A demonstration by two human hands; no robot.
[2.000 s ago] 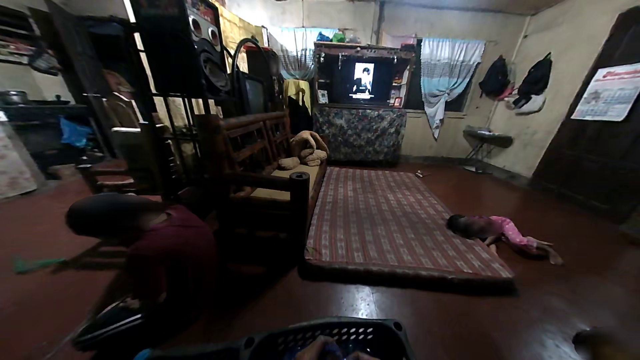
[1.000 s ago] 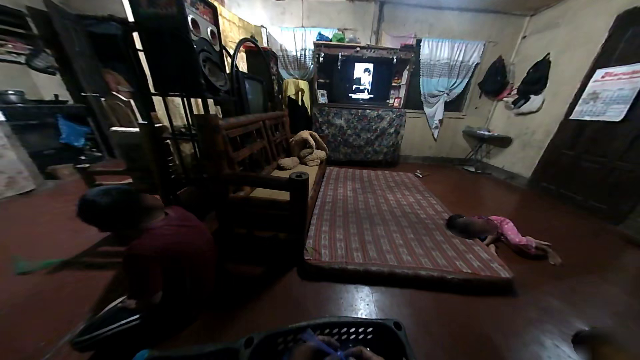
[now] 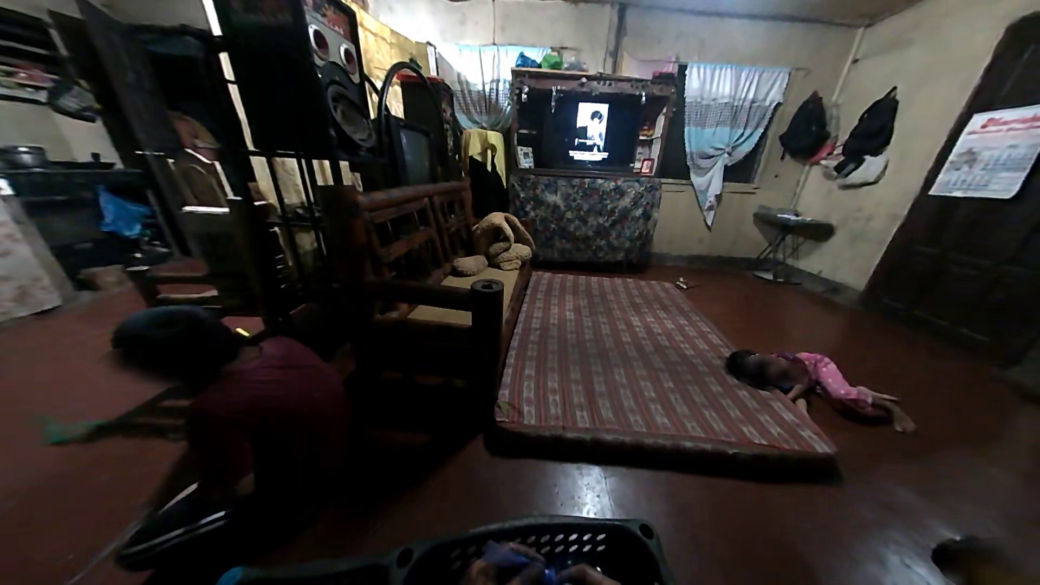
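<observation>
A dark perforated plastic basket (image 3: 642,536) stands at the bottom edge of the view, cut off by it. Over its near part are my left hand (image 3: 505,565) and, just to the right, my right hand (image 3: 587,575), both partly out of frame. A small blue-purple thing (image 3: 510,556), perhaps plastic or cloth, lies against the fingers of my left hand. Another bit of blue shows between the two hands. Dim light and blur hide what exactly each hand grips and what lies deeper in the basket.
A person in a dark red shirt (image 3: 272,406) sits on the floor at left. Beyond the basket lies a striped mattress (image 3: 617,357), with another person (image 3: 812,382) lying at its right edge. A wooden bench (image 3: 486,325) stands left of the mattress. Something dark and blurred (image 3: 971,561) is at bottom right.
My hands have shifted over the basket, and the blue-purple thing at them has changed shape and place. The seated person's head has moved and is bent lower than one second ago.
</observation>
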